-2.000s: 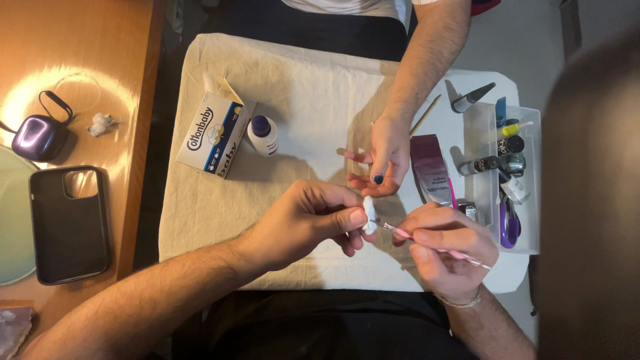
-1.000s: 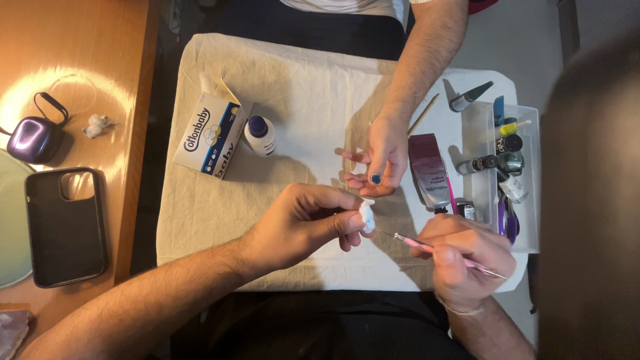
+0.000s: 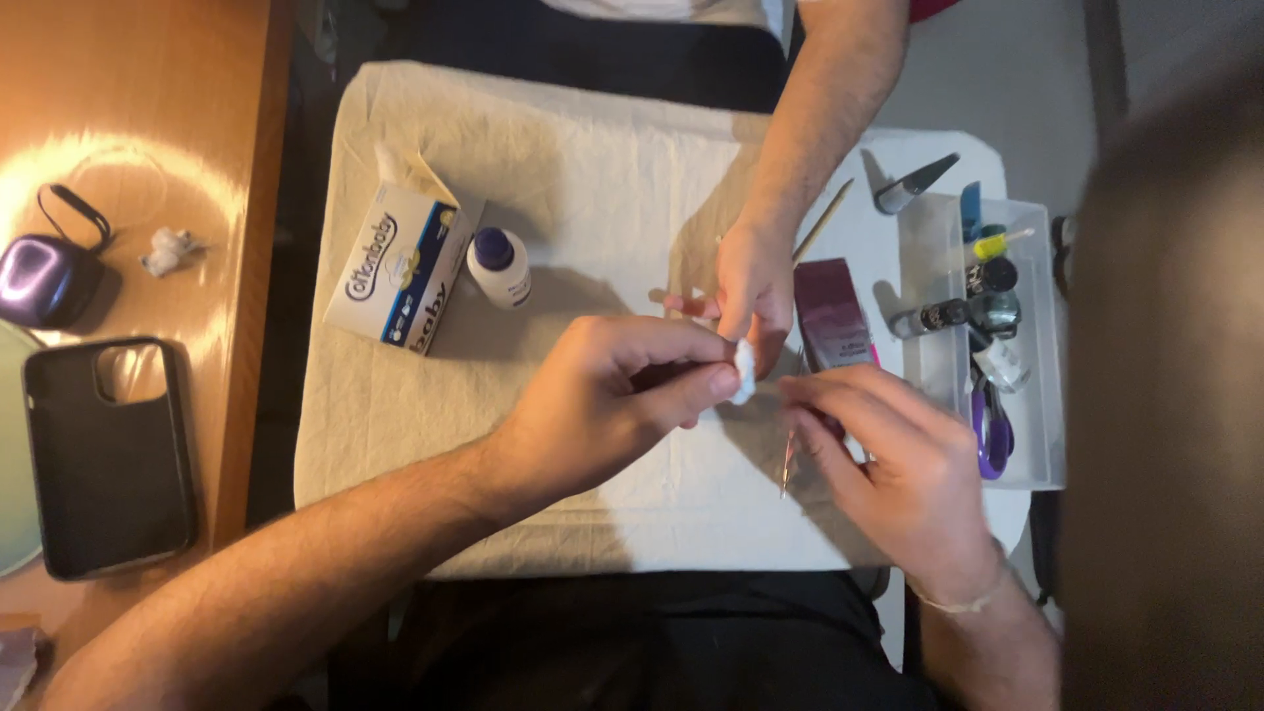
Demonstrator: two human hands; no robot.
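Observation:
Between the thumb and fingers of my left hand (image 3: 632,405) is a small wad of white cotton (image 3: 746,372). It is right by the other person's hand (image 3: 755,281), which reaches in from the top; whether they touch is hard to tell. My right hand (image 3: 879,444), a little to the right, has bent fingers around a thin pink nail tool (image 3: 787,462), which points down and is partly hidden and blurred. Behind my right fingers lies a dark purple package (image 3: 832,306). A white bottle with a dark blue cap (image 3: 501,267) stands beside the Cottonbaby box (image 3: 403,267).
A clear plastic tray (image 3: 1047,395) at the right holds nail polish bottles and purple-handled scissors (image 3: 990,430). A dark-capped bottle (image 3: 916,185) and a wooden stick (image 3: 823,222) lie near it. The wooden table at left bears a phone case (image 3: 111,459), a purple case (image 3: 49,276) and cotton (image 3: 170,251).
The pink tool, earlier slanting across my right hand with its tip toward the cotton, now points downward below the fingers. My right fingers have turned. My left hand still holds the cotton.

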